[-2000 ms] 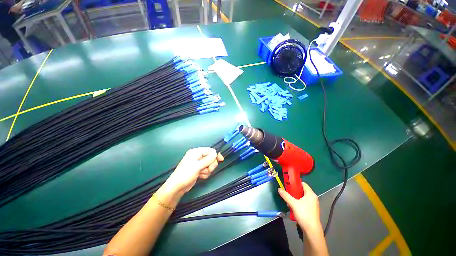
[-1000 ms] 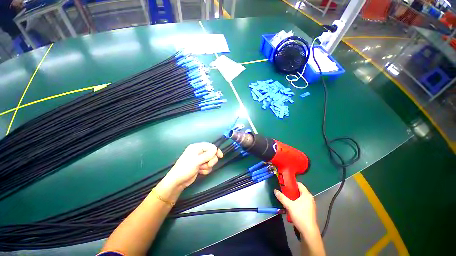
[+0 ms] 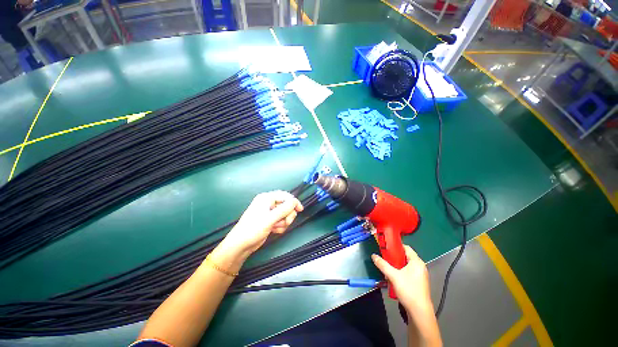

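Observation:
My right hand (image 3: 405, 274) holds the red heat gun (image 3: 393, 215) by its handle. Its metal nozzle points left, over blue heat-shrink sleeves on cable ends (image 3: 328, 198) in front of my left hand. My left hand (image 3: 271, 215) is closed on black cables of the near bundle (image 3: 169, 281), just behind those sleeves. The nozzle partly hides the sleeves. More sleeved ends (image 3: 352, 232) lie below the nozzle, and one single sleeved end (image 3: 363, 282) lies near the bench edge beside the gun's handle.
The far cable bundle (image 3: 149, 149) lies at the left. Loose blue pieces (image 3: 369, 130) lie beyond the gun. A round black object (image 3: 394, 76) stands by a blue bin (image 3: 447, 101). White paper (image 3: 291, 59) lies at the back. The power cord (image 3: 440, 162) loops on the right.
The heat gun and my right hand have moved slightly left, and the nozzle now sits further over the sleeves by my left hand. My left hand keeps its hold with little movement.

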